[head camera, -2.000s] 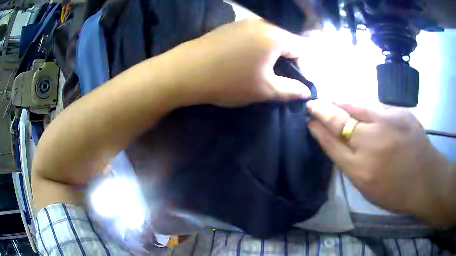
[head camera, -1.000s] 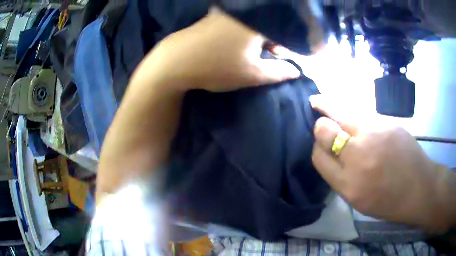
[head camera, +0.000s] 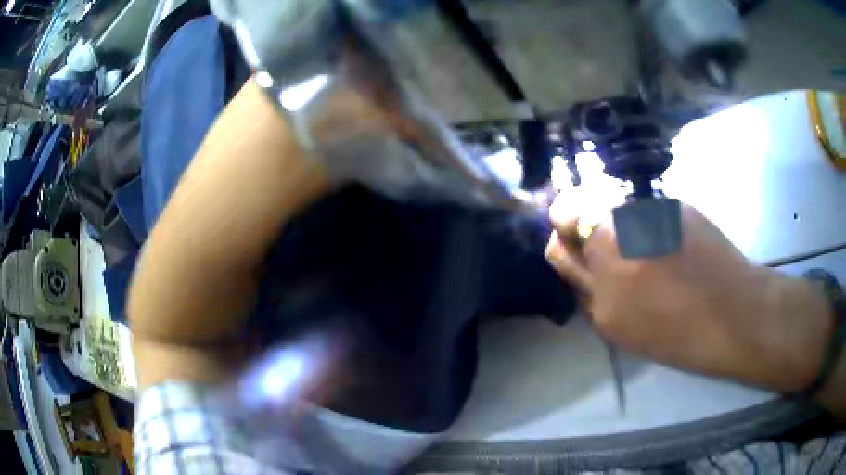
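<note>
The dark navy garment (head camera: 371, 306) lies bunched on the white machine table (head camera: 547, 380). My right hand (head camera: 668, 297) is at the needle area, behind the dark ribbed knob (head camera: 647, 227), with its fingertips pinched at the garment's edge. My left forearm reaches in over the cloth from the left; my left hand is hidden behind the sewing machine head (head camera: 575, 56), so its grip does not show. The presser foot area (head camera: 538, 176) glares and is blurred.
Blue cloth (head camera: 181, 121) and dark cloth lie at the upper left. Another machine's beige part (head camera: 56, 281) stands at the far left, with a wooden stool (head camera: 88, 431) below it. The table's grey edge (head camera: 594, 450) curves near my body. An orange-rimmed item (head camera: 828, 125) is at the right.
The machine head now fills the top of the view and covers my left hand. My right hand has moved up to the needle area. The garment sits further left, baring more table.
</note>
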